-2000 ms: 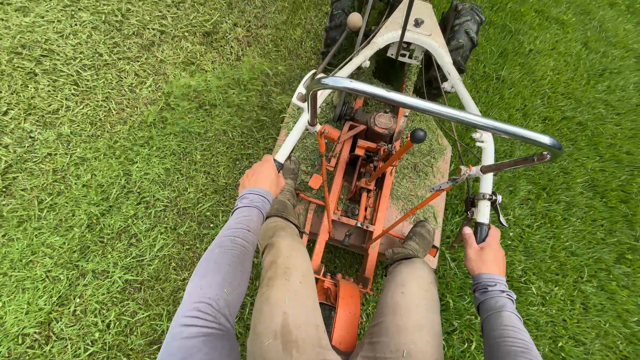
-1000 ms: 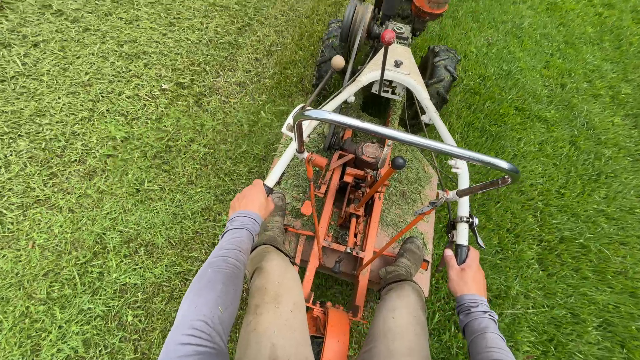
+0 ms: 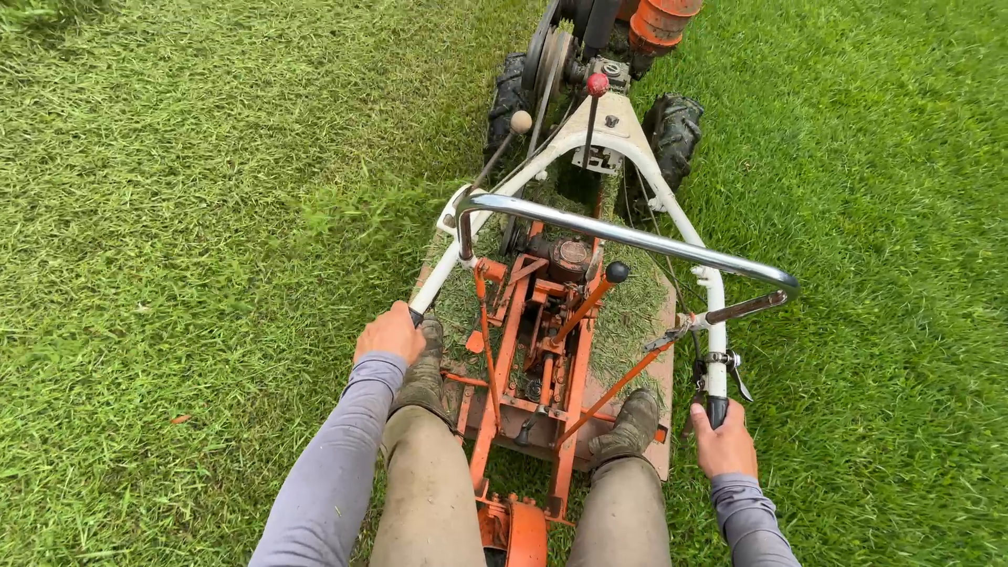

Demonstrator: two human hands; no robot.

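Note:
My left hand [image 3: 389, 337] is closed around the black grip at the end of the white left handlebar [image 3: 437, 277]. On the right, my right hand [image 3: 726, 446] holds the black grip [image 3: 717, 411] of the white right handlebar [image 3: 715, 331], just below a clamped metal lever [image 3: 739, 376]. A chrome bar [image 3: 630, 234] spans between the handlebars. Between my arms lie the orange frame [image 3: 577, 386] and a black-knobbed lever [image 3: 617, 272] of the ride-on mower. My boots rest on its clipping-covered deck [image 3: 665, 441].
Ahead are two lugged tyres [image 3: 676, 134], a belt pulley [image 3: 551, 71], an orange engine part [image 3: 661, 24], a red-knobbed lever [image 3: 598, 85] and a beige-knobbed lever [image 3: 520, 122]. Cut grass [image 3: 197, 157] lies left; taller grass [image 3: 882, 197] stands right. An orange wheel [image 3: 526, 535] sits between my legs.
The view has shifted so that more of the machine's front shows, including the pulley and orange engine part. Both hands have stayed on the handlebar grips.

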